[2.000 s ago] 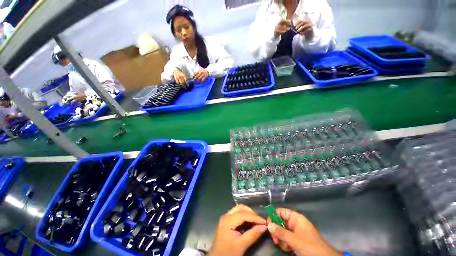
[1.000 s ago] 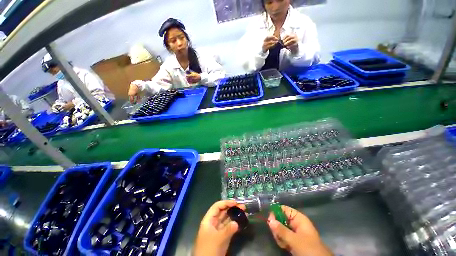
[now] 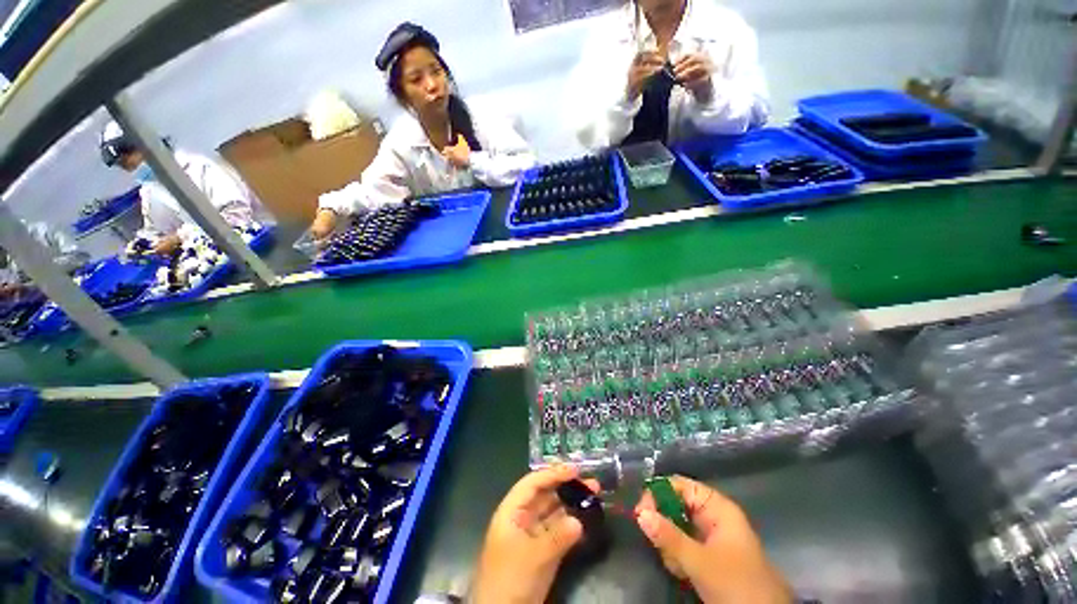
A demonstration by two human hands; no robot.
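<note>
My left hand (image 3: 528, 531) holds a black housing (image 3: 579, 497) between thumb and fingers, over the dark bench in front of the blister tray. My right hand (image 3: 705, 533) holds a narrow green circuit board (image 3: 666, 500) upright and slightly tilted, a short gap to the right of the housing. Thin reddish wires (image 3: 622, 510) show in the gap between housing and board; where they end is too small to tell. The clear blister tray (image 3: 709, 439) with rows of green boards lies just beyond my hands.
Two blue bins (image 3: 408, 519) (image 3: 89, 519) heaped with black housings stand at left. Clear empty trays (image 3: 1004, 401) are stacked at right. A green conveyor (image 3: 461, 289) runs beyond, carrying small black units. Several white-coated people sit across it with blue trays (image 3: 455, 242).
My hands were together around the board two seconds ago; now they are apart, with the housing visible in my left hand. Since one second ago the housing has tilted and moved slightly right. Units on the belt have shifted left.
</note>
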